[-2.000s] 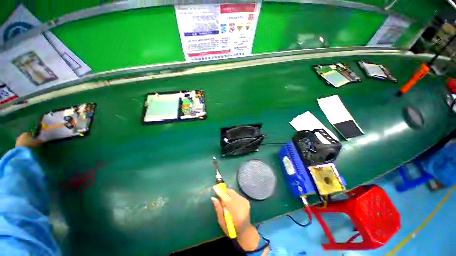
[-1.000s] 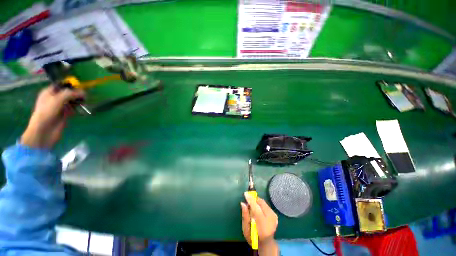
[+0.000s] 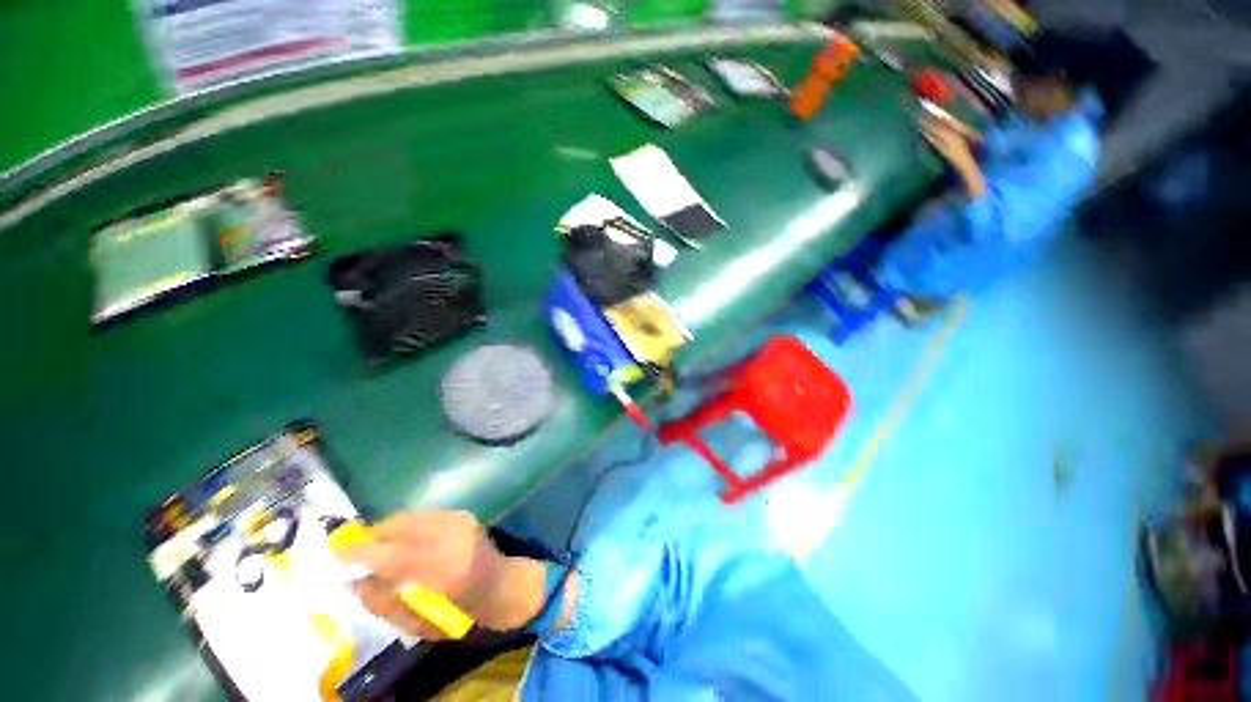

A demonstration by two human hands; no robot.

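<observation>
My right hand point(image 3: 446, 565) is shut on the soldering iron point(image 3: 436, 609), whose yellow handle shows on both sides of the fingers. The iron's tip is hidden or too blurred to tell. The hand is over the right edge of an open tablet unit point(image 3: 254, 590), which lies tilted at the bench's near left with its circuit board end away from me. White surfaces, orange-yellow strips and small dark parts show in it. My left hand is not in view.
Another open tablet point(image 3: 154, 261) lies farther left. A black fan point(image 3: 409, 295), a grey disc point(image 3: 498, 392), a blue soldering station point(image 3: 587, 333) with sponge tray point(image 3: 648, 329) and pale strips point(image 3: 663, 189) lie beyond. A red stool point(image 3: 796, 405) and another person point(image 3: 1008, 178) are right.
The view has swung right. The tablet that was in my left hand now lies on the near bench by my right hand. My left hand has left the picture.
</observation>
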